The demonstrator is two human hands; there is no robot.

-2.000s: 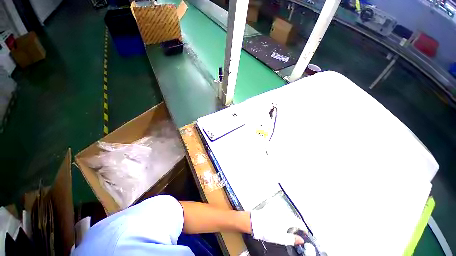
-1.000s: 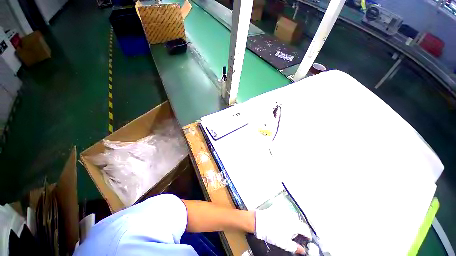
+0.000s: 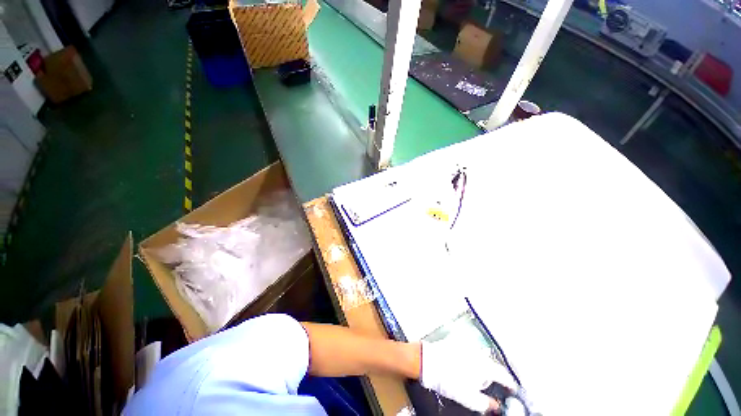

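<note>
My left hand (image 3: 465, 375), in a white glove with some fingertips bare, is low in the view at the bench's front edge. Its fingers are closed on a small dark item (image 3: 509, 400), blurred and cut off by the lower edge; I cannot tell what it is. A clear, greenish flat piece (image 3: 465, 331) with a dark edge lies just beyond the hand. The white sheet (image 3: 569, 244) covers the bench. My right hand is not in view.
A carton of clear bags (image 3: 231, 258) stands left of the wooden bench edge (image 3: 340, 264). A phone-like item (image 3: 375, 207) and a thin cord (image 3: 461, 199) lie on the sheet. White posts (image 3: 396, 85) stand behind. A brown box (image 3: 272, 36) and dark tray (image 3: 294, 72) sit by the conveyor.
The whole view has shifted slightly, with the scene now further right in the frame. My left hand stays at the same bench spot, its fingers slightly moved around the dark item.
</note>
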